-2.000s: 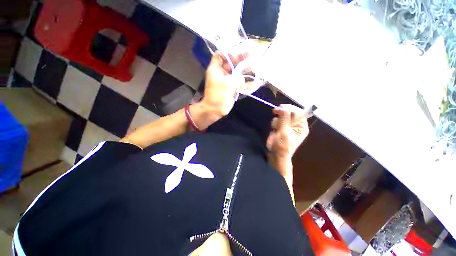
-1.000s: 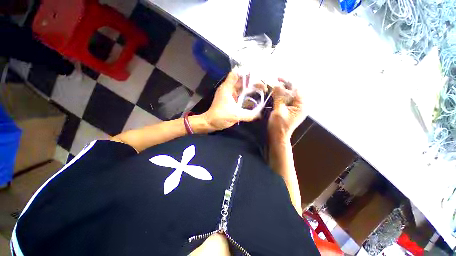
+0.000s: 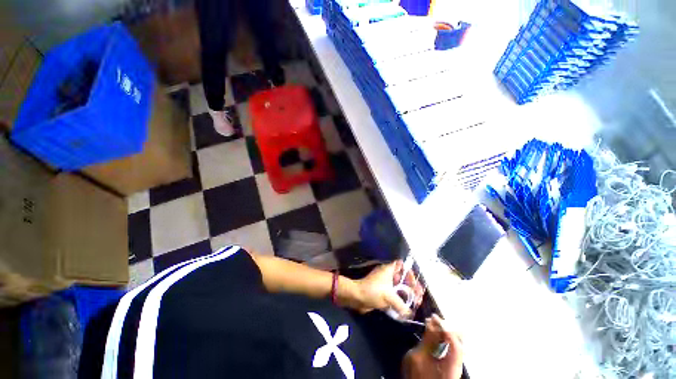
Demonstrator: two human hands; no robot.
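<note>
A small white USB cable coil (image 3: 402,297) is held in my left hand (image 3: 379,290), just off the table's edge. A white strand runs from the coil to my right hand (image 3: 433,351), whose fingers are closed on it. A small shiny piece shows at my right fingers; I cannot tell what it is. My right hand is low, partly over the table's edge. The large grey-white cable pile (image 3: 630,259) lies on the table at the right.
A smartphone (image 3: 472,241) lies near the table edge. Beyond it are a heap of blue boxes (image 3: 545,181), packed boxes (image 3: 389,122) in rows and a stack (image 3: 556,48). A red stool (image 3: 285,122), a blue crate (image 3: 89,100), cartons (image 3: 89,229) and a person's legs (image 3: 216,55) are left.
The view has swung to take in the far table, crate and a person's legs. Both hands now appear lower in the picture, with the white strand stretched between them.
</note>
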